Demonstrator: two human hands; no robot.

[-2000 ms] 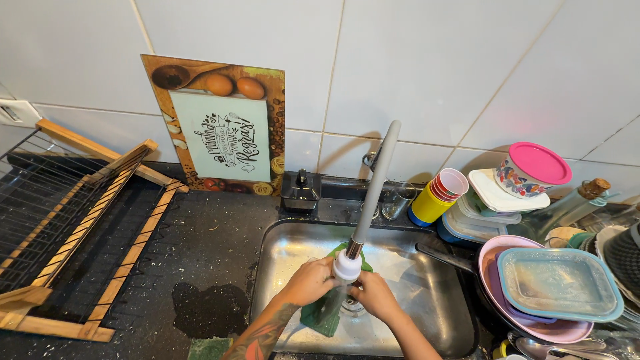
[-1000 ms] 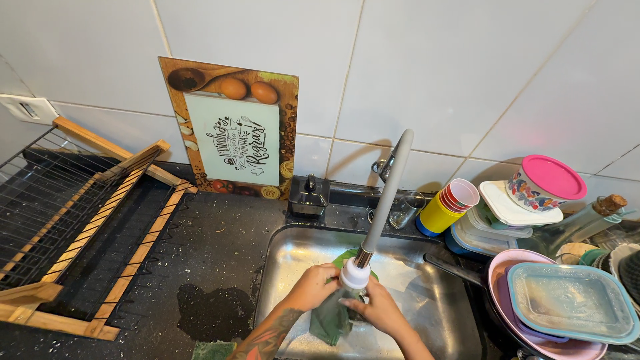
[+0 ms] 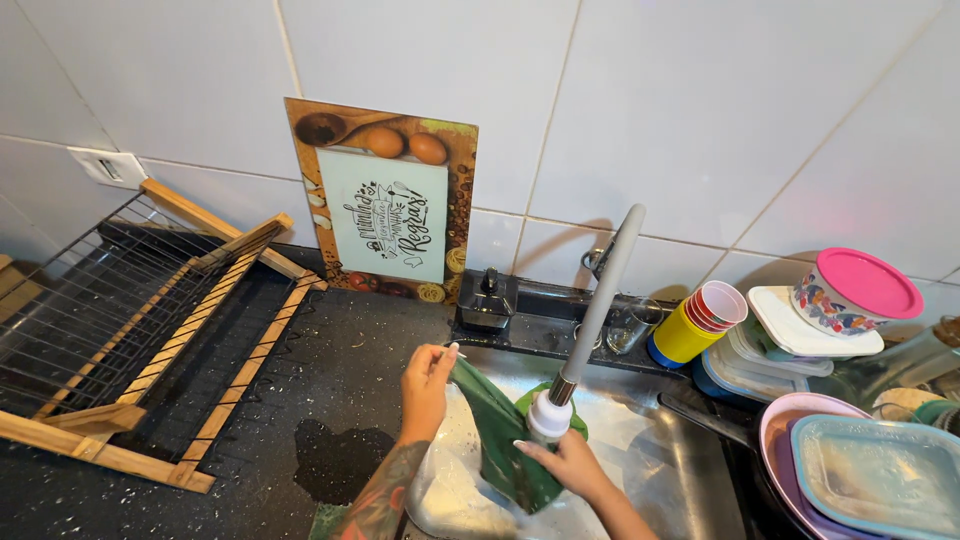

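Over the steel sink (image 3: 667,450), a dark green cloth or leaf-like sheet (image 3: 499,431) is stretched between my hands. My left hand (image 3: 426,390) pinches its upper left corner near the sink's back left edge. My right hand (image 3: 564,461) grips it at the right, under the white spray head (image 3: 549,416) of the grey flexible faucet (image 3: 604,300). A brighter green piece (image 3: 577,424) shows behind the spray head; whether it is part of the same sheet I cannot tell.
A wood-and-wire dish rack (image 3: 240,375) stands left on the black counter (image 3: 337,360). Behind the sink are a black dispenser (image 3: 487,300), a decorated board (image 3: 382,217) and a glass (image 3: 630,330). Stacked cups (image 3: 697,322), lidded containers (image 3: 814,322) and a pan (image 3: 712,420) crowd the right.
My left hand has moved left and up from beside the spray head, drawing the green sheet out. My right hand stays near the spray head.
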